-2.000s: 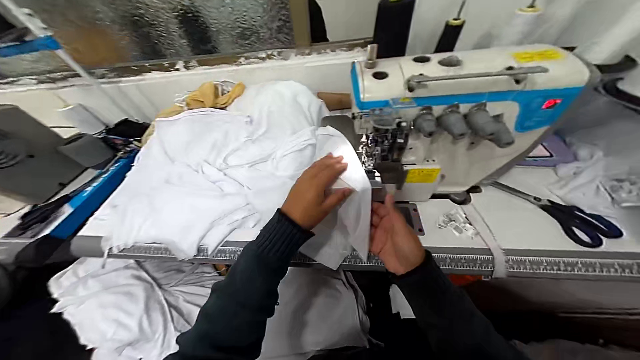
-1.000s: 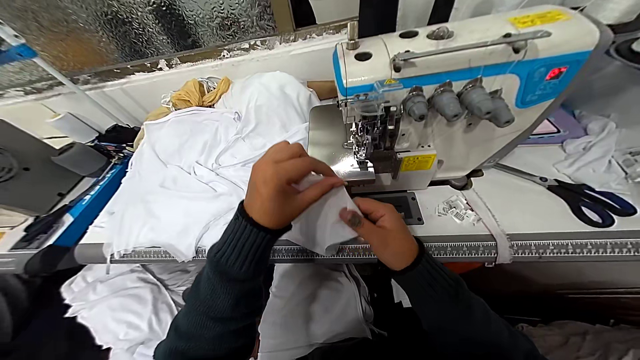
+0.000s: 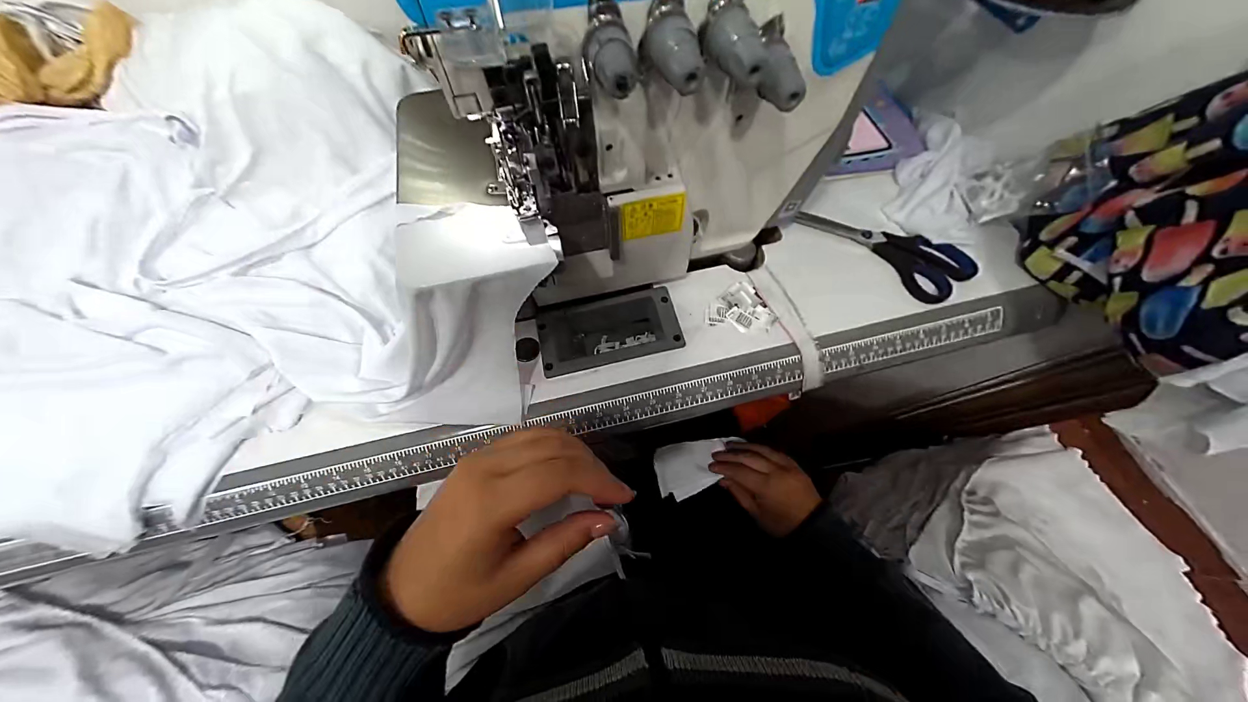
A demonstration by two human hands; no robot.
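Note:
Below the table's front edge, my left hand is raised with thumb and fingertips close together at the edge of a white cloth piece over my lap; whether it pinches the cloth is unclear. My right hand holds a small white fabric piece between thumb and fingers. Above both hands, white fabric lies at the needle and presser foot area of an overlock sewing machine and hangs over the table edge. A large heap of white fabric spreads to its left.
Scissors with dark blue handles and small white labels lie right of the machine. A measuring tape strip runs along the table edge. More white fabric lies lower left and lower right. A patterned cloth is at right.
Both hands have moved from beside the presser foot down below the table edge, and they are farther apart. White fabric now lies at the needle area. The view has shifted down and right.

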